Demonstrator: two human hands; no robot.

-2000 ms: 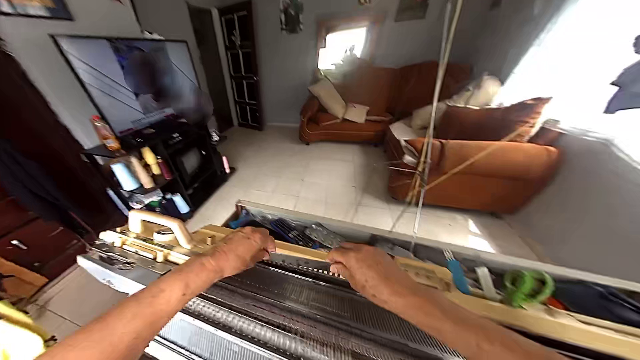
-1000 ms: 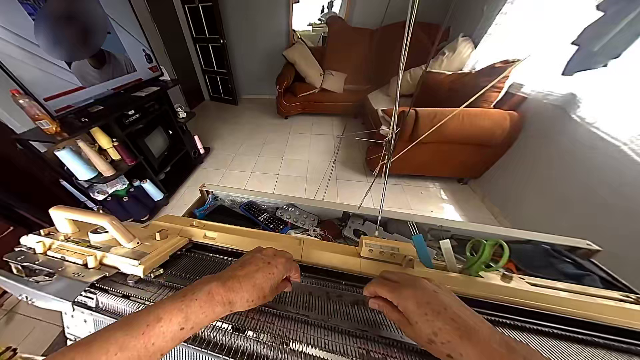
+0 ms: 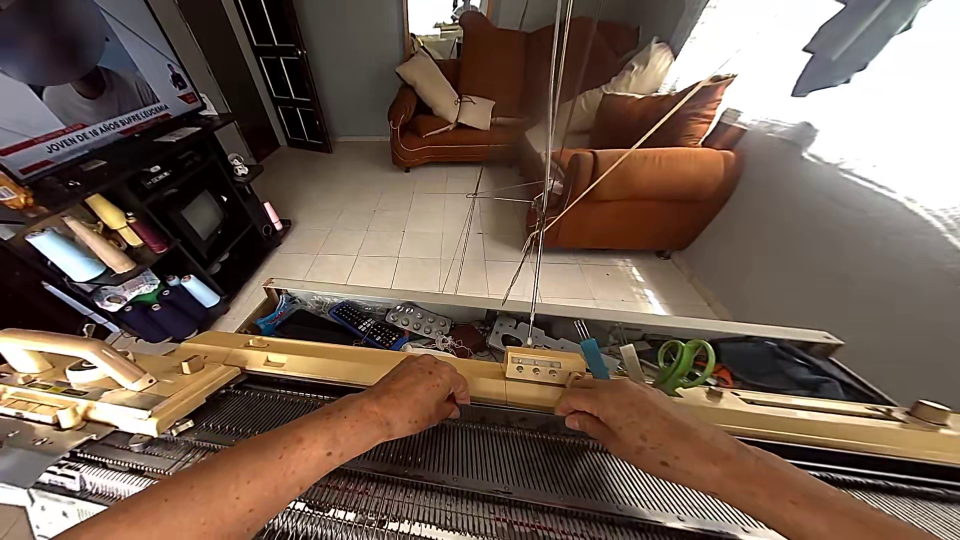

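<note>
A knitting machine [image 3: 480, 457] with a cream plastic rail and dense rows of metal needles spans the lower view. My left hand [image 3: 420, 394] is over the back of the needle bed by the rail, fingertips curled down; whether it grips something cannot be told. My right hand [image 3: 611, 412] is close to the small cream row counter [image 3: 544, 365], its fingers bent over the rail's front edge, their hold unclear. At the left end sits the machine's carriage [image 3: 97, 382] with its arched handle. Thin yarn strands and a metal yarn mast [image 3: 551, 187] rise behind the rail.
Behind the rail a long tray [image 3: 360, 294] holds a remote control [image 3: 367, 324], a blister pack [image 3: 418, 320], a blue-handled tool [image 3: 594, 358] and green-handled scissors [image 3: 684, 364]. Yarn cones [image 3: 67, 255] fill a black shelf at left, under a television. Orange sofas [image 3: 637, 195] stand beyond the tiled floor.
The view has tilted and shifted between frames. Both hands stay over the needle bed near the rail; my right hand is now nearer the row counter than one second ago.
</note>
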